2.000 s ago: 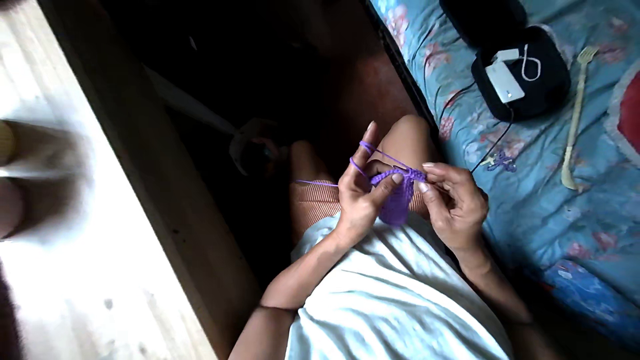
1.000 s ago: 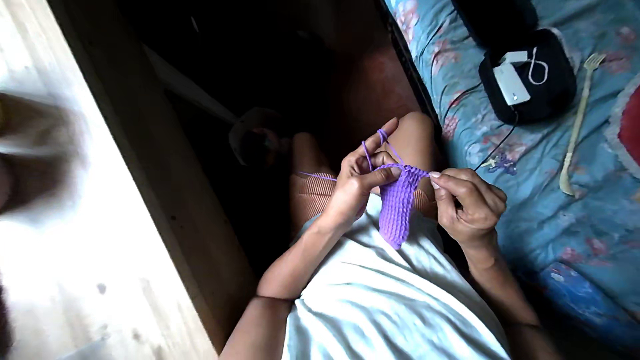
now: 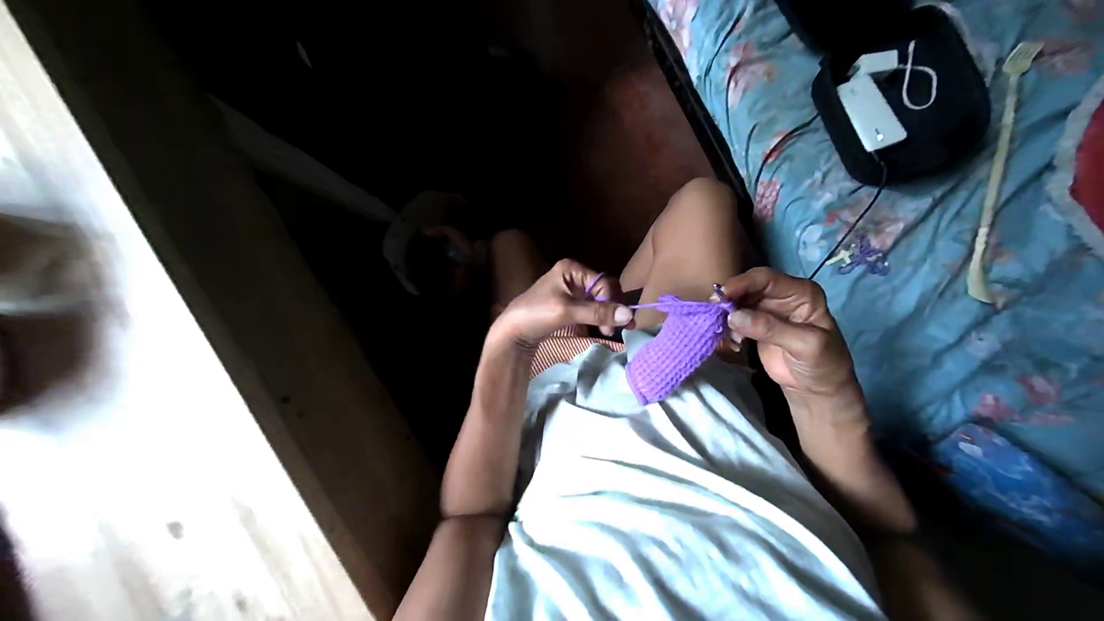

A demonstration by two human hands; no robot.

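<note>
A small purple crocheted piece (image 3: 677, 355) hangs above my lap, its top edge level with my fingers. My right hand (image 3: 783, 323) pinches its upper right corner, with a small metal tip, likely a crochet hook (image 3: 718, 293), showing at the fingertips. My left hand (image 3: 573, 302) is closed on the purple yarn (image 3: 645, 306), which runs taut from thumb and forefinger to the top of the piece. A loop of that yarn crosses the left fingers. Most of the hook is hidden in the right hand.
On the right, a bed with a blue floral sheet (image 3: 923, 345) holds an open black case (image 3: 949, 129) with a white device, a pale back scratcher (image 3: 996, 181), a purple yarn piece (image 3: 865, 256) and a blue packet (image 3: 1009, 483). A pale wooden surface (image 3: 172, 483) lies left.
My left fingers, raised with yarn around them before, are now curled in. The purple piece, hanging nearly straight down a second ago, now slants down to the left from my right hand.
</note>
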